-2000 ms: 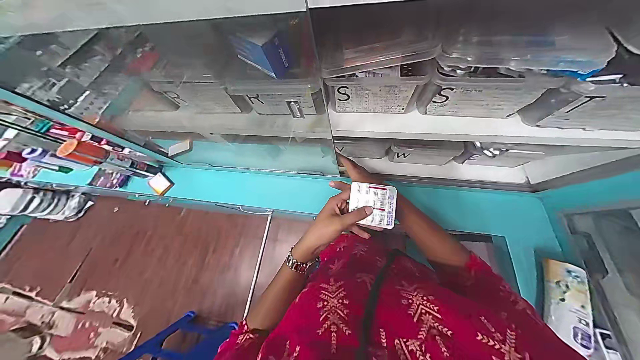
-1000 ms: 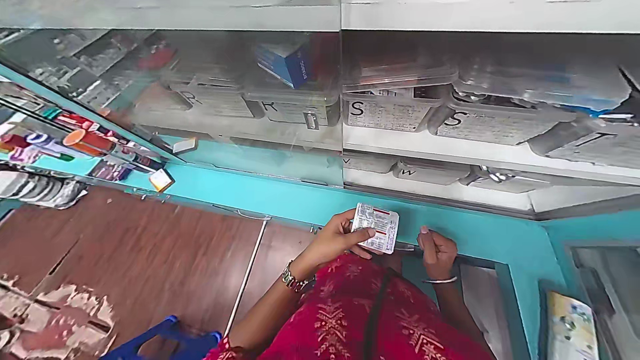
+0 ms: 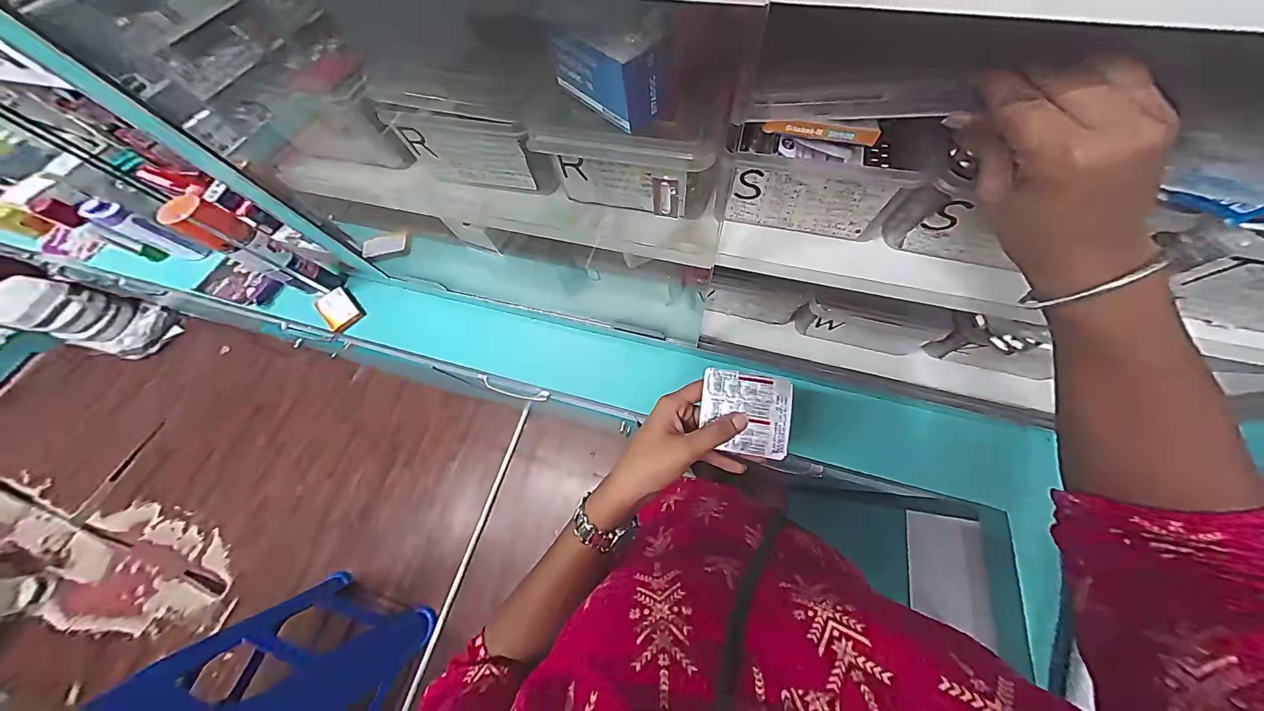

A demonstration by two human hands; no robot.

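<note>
My left hand (image 3: 681,434), with a metal wristwatch on its wrist, holds a silver blister pack (image 3: 748,413) between thumb and fingers above the teal ledge. My right hand (image 3: 1076,158), wearing a metal bangle, is raised at the clear plastic boxes on the upper shelf. Its fingers are at the lid (image 3: 859,94) of the left box marked S (image 3: 810,197); whether they grip it is blurred. The lid looks raised, and an orange and white carton (image 3: 825,131) shows inside that box. Another box marked S (image 3: 953,232) is partly behind the hand.
A sliding glass pane (image 3: 553,247) covers boxes marked R and a blue carton (image 3: 607,79) at the left. More boxes stand on the lower shelf (image 3: 869,365). A blue plastic stool (image 3: 286,642) is at lower left, near a glass counter (image 3: 178,237) with assorted goods.
My right hand has risen from beside the blister pack at the ledge to the upper shelf boxes. The left box marked S now shows its contents under a raised lid. My left hand still holds the pack.
</note>
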